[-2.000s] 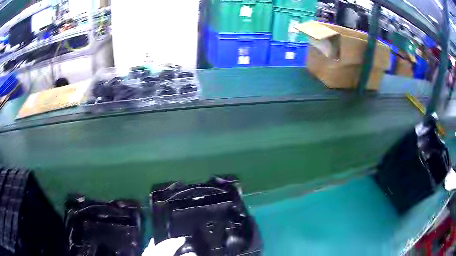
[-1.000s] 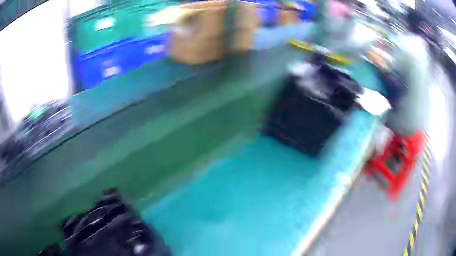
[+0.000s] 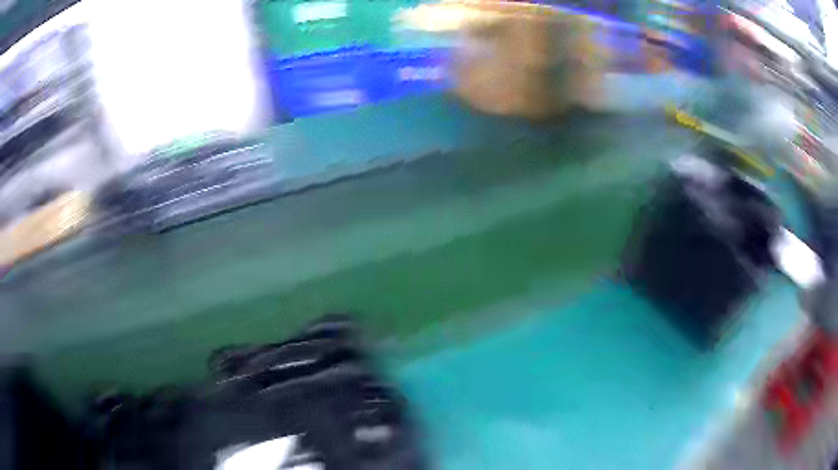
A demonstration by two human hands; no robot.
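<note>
Two shiny black blister trays lie side by side at the lower left, the nearer-centre tray and a darker tray left of it. A blurred white shape lies over the front of the trays at the bottom edge. It may be a gloved hand or a loose glove; I cannot tell which, nor which hand. No other hand of mine can be made out. The whole view is blurred by motion.
A green conveyor belt runs behind the teal bench top. A black tray stack stands at right, with a white shape beside it. Beyond are a cardboard carton, blue crates and a clear tray.
The view swung right, then partly back left. The trays are again in fuller view, and the white shape at the bottom edge, out of view one second ago, shows again.
</note>
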